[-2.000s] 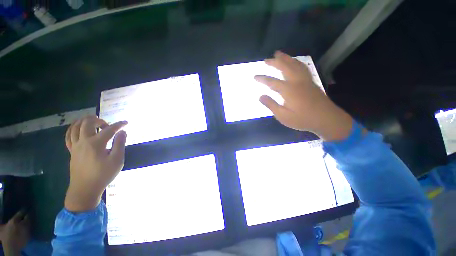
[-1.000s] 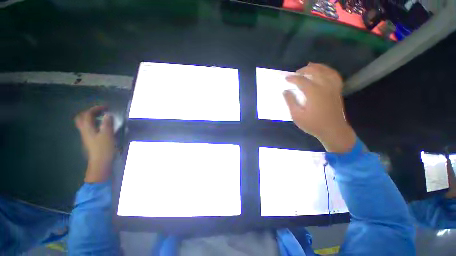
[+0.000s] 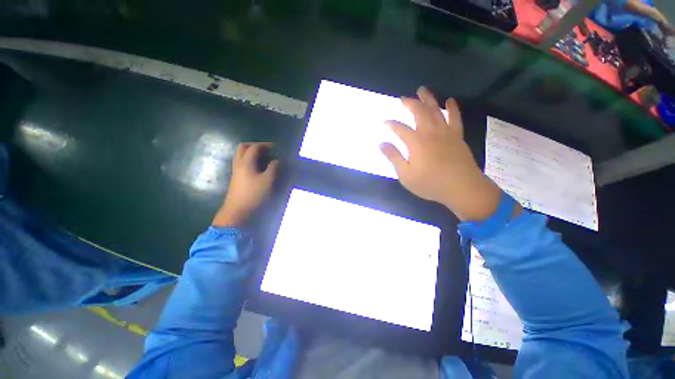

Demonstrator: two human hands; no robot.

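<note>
Four lit tablets lie in a two-by-two block with wide black surrounds. The upper left tablet and lower left tablet glow plain white. The upper right tablet and lower right tablet show faint lines of text. My right hand is spread over the right part of the upper left screen, fingers apart, holding nothing; its sleeve covers part of the lower right screen. My left hand is at the left edge of the block, fingers curled; whether it grips the edge is not clear.
The dark green bench carries a pale strip running to the block. A pale rail is at the right. Red surface with small parts and a person's blue sleeve are at upper right. Blue clothing is at left.
The view has turned, and the block appears further right and tilted. My right hand has moved from the upper right screen to the upper left one. My left hand stays beside the block's left edge.
</note>
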